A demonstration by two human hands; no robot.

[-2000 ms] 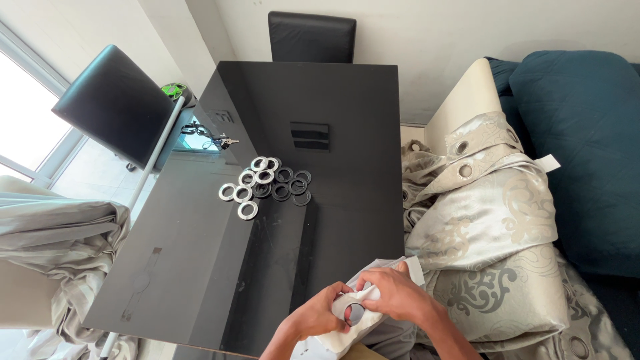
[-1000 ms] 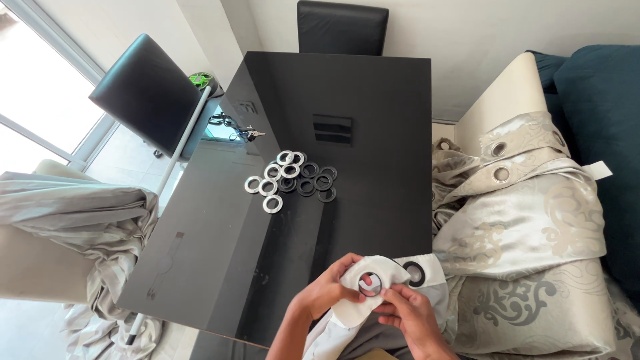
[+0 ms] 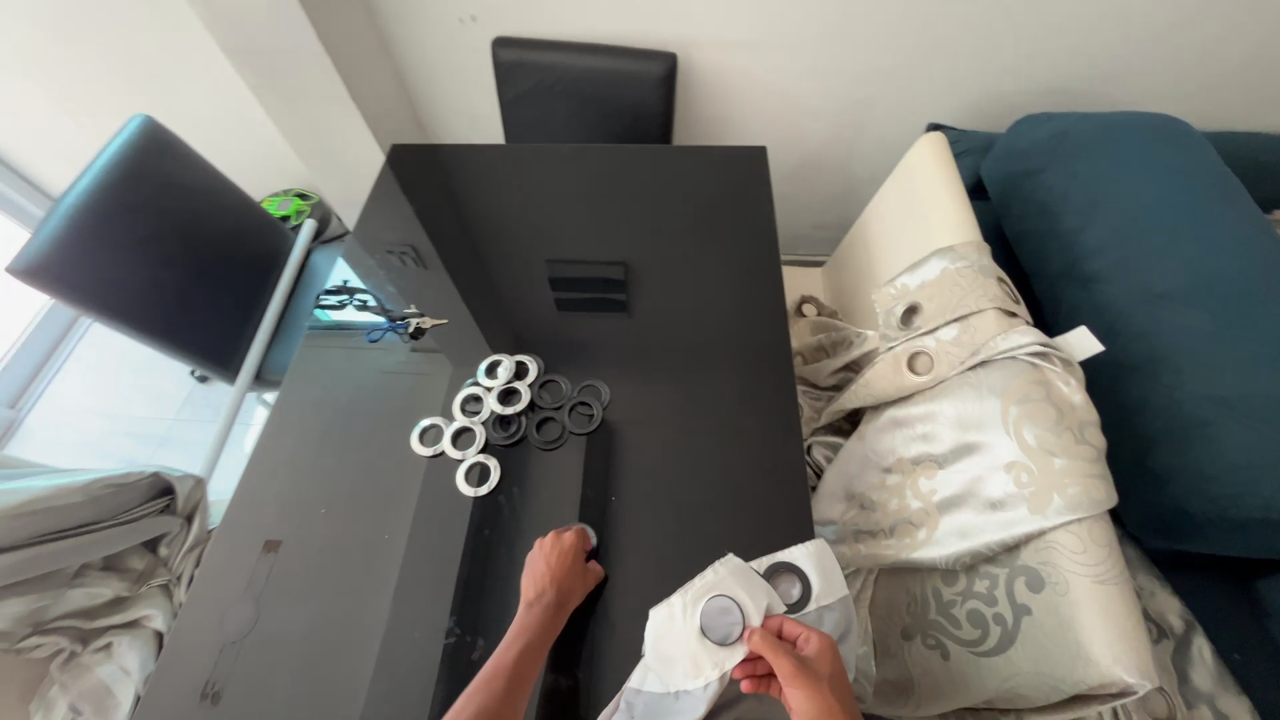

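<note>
My left hand [image 3: 562,570] is low over the black table [image 3: 690,420], its fingers curled at a small pale round piece [image 3: 586,536], mostly hidden by them. My right hand [image 3: 795,660] pinches the edge of the white curtain header [image 3: 685,625] beside a round opening [image 3: 722,620] with grey behind it. Behind that fold, a black curtain eyelet ring [image 3: 787,587] is set in the white band. Farther up the table lie several silver eyelet rings [image 3: 478,475] and, touching them on the right, several black rings [image 3: 549,430], some overlapping.
Scissors [image 3: 415,324] lie near the table's left edge. Black chairs stand behind [image 3: 585,92] and at left [image 3: 155,250], with a white pole [image 3: 262,345] alongside. Patterned curtain fabric with eyelets [image 3: 960,450] covers a cream seat at right, near a blue cushion [image 3: 1140,330]. More fabric [image 3: 90,570] hangs at left.
My left hand has left the curtain header and moved left onto the table. My right hand still holds the fabric. The view has shifted.
</note>
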